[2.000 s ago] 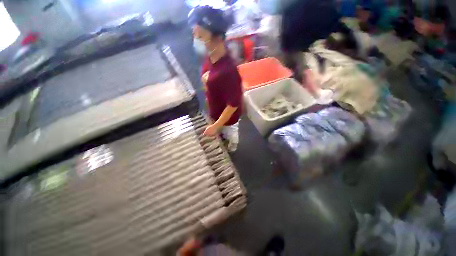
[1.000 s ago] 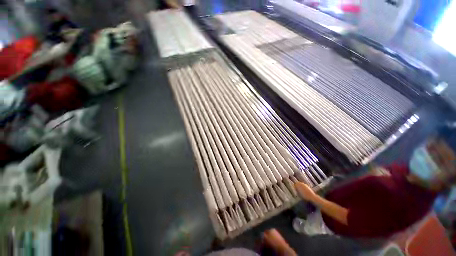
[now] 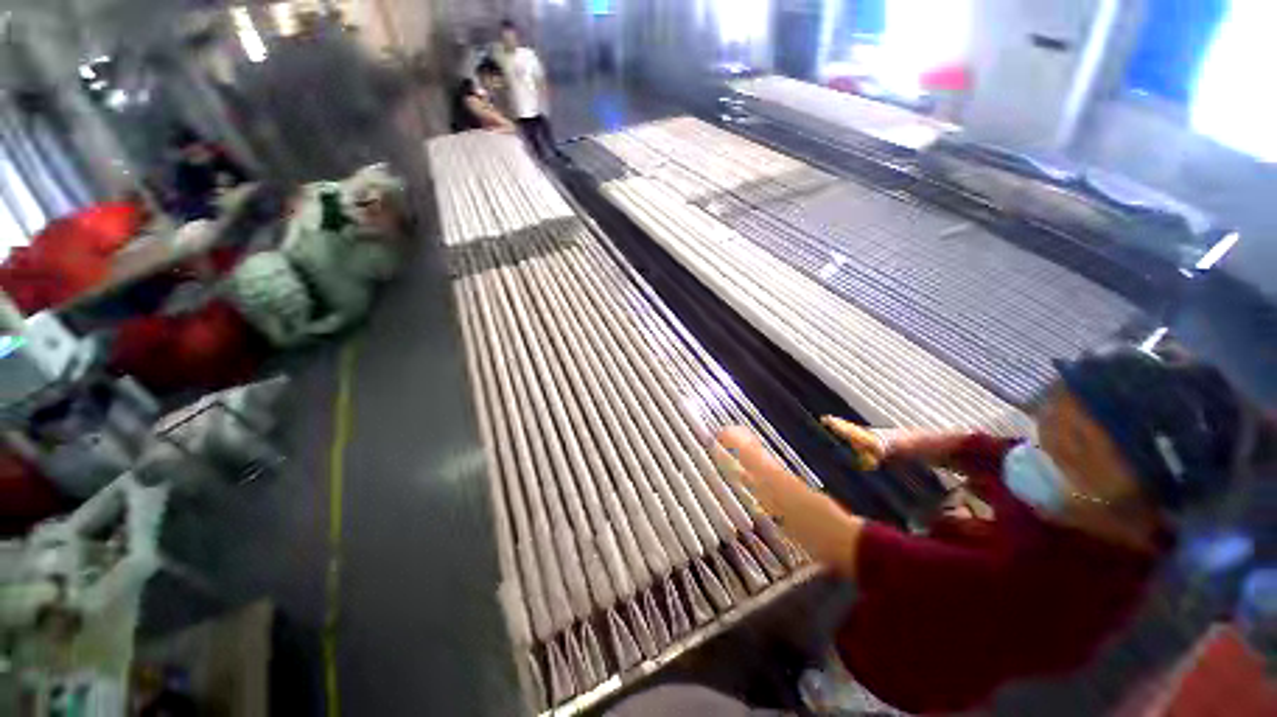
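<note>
A long pleating mould (image 3: 602, 406) with parallel beige ridges lies on a low table right in front of me. Its zigzag open ends (image 3: 658, 616) face me, above a straight board edge. A darker band crosses the ridges farther back. Neither of my hands is in view. A pale, blurred shape, perhaps my clothing, is cut off by the bottom edge. Another person in a maroon shirt (image 3: 980, 602) leans in from the right, one forearm (image 3: 791, 497) over the mould's right side and the other hand (image 3: 854, 437) beyond it.
A second table with beige and grey ridged forms (image 3: 896, 252) runs parallel at the right, past a dark gap. A yellow floor line (image 3: 336, 490) runs at the left. White sacks (image 3: 315, 266) and red bundles (image 3: 182, 347) lie left of it. People (image 3: 521, 84) stand at the far end.
The view has settled on the mould, with its far end more visible. The other person has leaned over the table, arms farther forward. A hand at the bottom edge has gone out of view.
</note>
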